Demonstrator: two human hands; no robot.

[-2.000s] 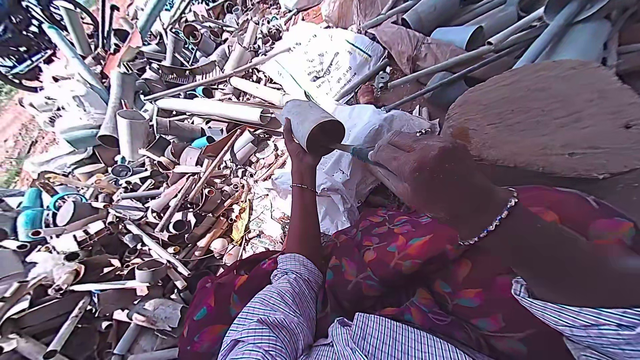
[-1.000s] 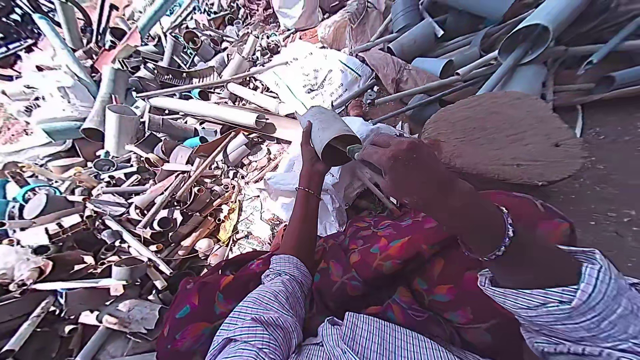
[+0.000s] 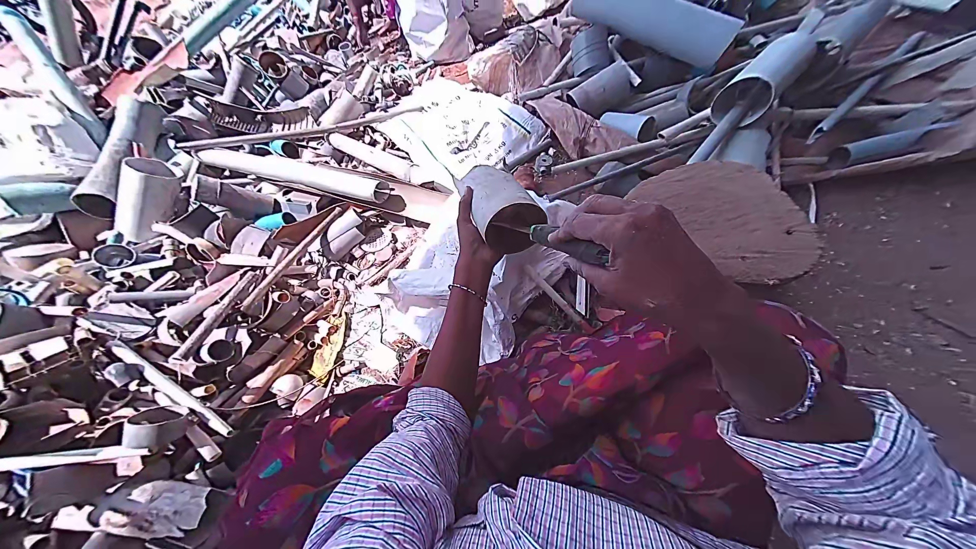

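Note:
My left hand (image 3: 474, 238) grips a short grey plastic pipe piece (image 3: 494, 197) from its lower left side, its open end turned toward my right hand. My right hand (image 3: 633, 248) is closed around the dark green handle (image 3: 572, 244) of a hand tool. The tool's thin tip reaches into the mouth of the pipe piece; its exact shape is hidden there. Below both hands lies a white plastic sack (image 3: 427, 293), partly under the pipe piece.
A large heap of scrap plastic pipes (image 3: 229, 335) spreads along the left. A flat brown wooden slab (image 3: 724, 221) lies right of my hands on bare ground (image 3: 900, 290). Larger grey pipes (image 3: 656, 30) are piled at the upper right. A printed white sack (image 3: 473, 130) lies ahead.
Two seconds ago the tool was at the rim of the pipe piece; now its tip is inside the mouth. Both hands keep their holds.

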